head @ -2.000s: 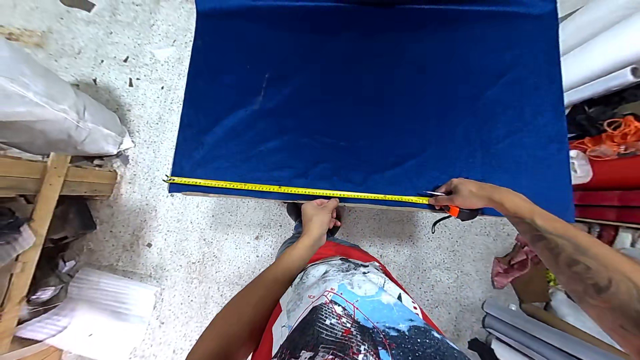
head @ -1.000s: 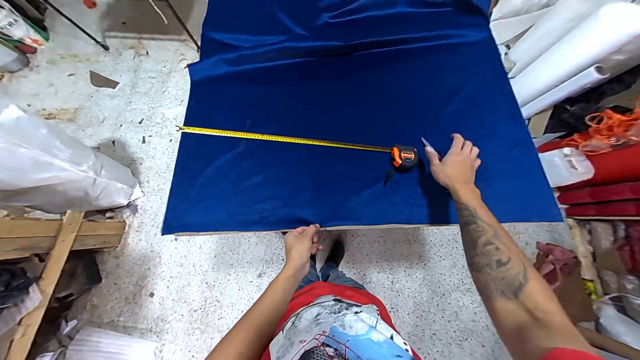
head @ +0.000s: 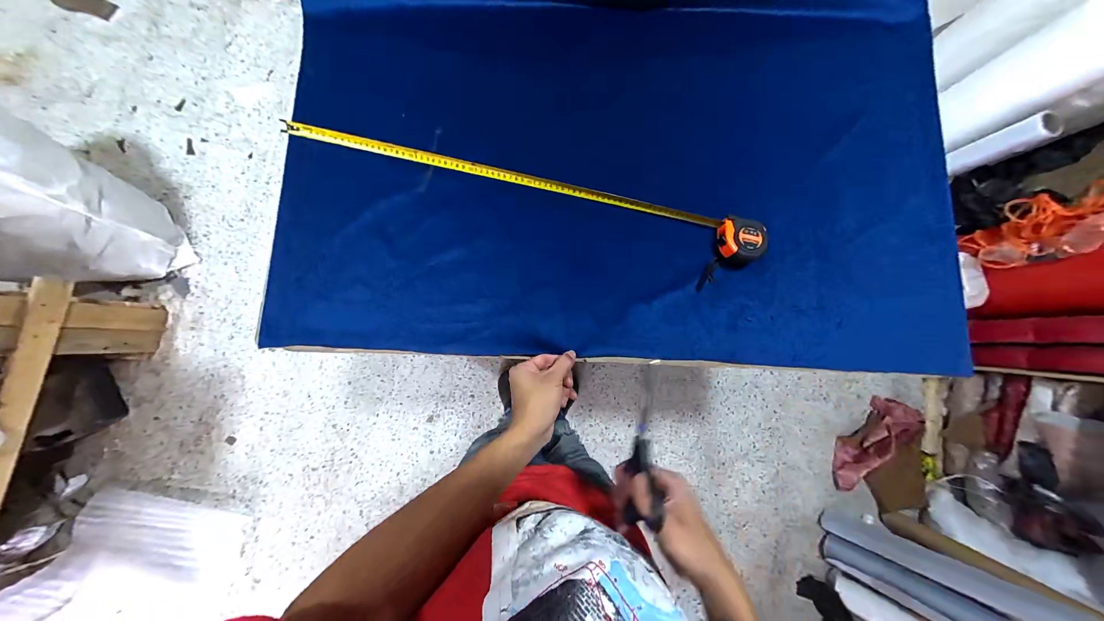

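Blue velvety fabric (head: 604, 216) lies spread over a surface. My left hand (head: 542, 392) pinches its near edge between thumb and fingers. Below that edge, to the right, my right hand (head: 660, 509) holds black-handled scissors (head: 645, 431) with the blades pointing at the edge; motion blurs them, and I cannot tell if the blades are apart. An orange and black tape measure (head: 740, 242) rests on the fabric, its yellow blade (head: 509, 175) pulled out to the left edge, where the end hook sits. Neither hand touches the tape.
At right are white rolls (head: 1005, 142), orange cord (head: 1035, 224), red material (head: 1048, 293) and grey rolls (head: 923, 556). A wooden frame (head: 95, 326) and a white wrapped bundle (head: 73, 207) stand at left. Speckled floor (head: 362, 448) shows around my feet.
My right hand has left the tape measure, first moving over the fabric beside it, then down below the near edge with the scissors. The tape lies farther from that edge than two seconds ago.
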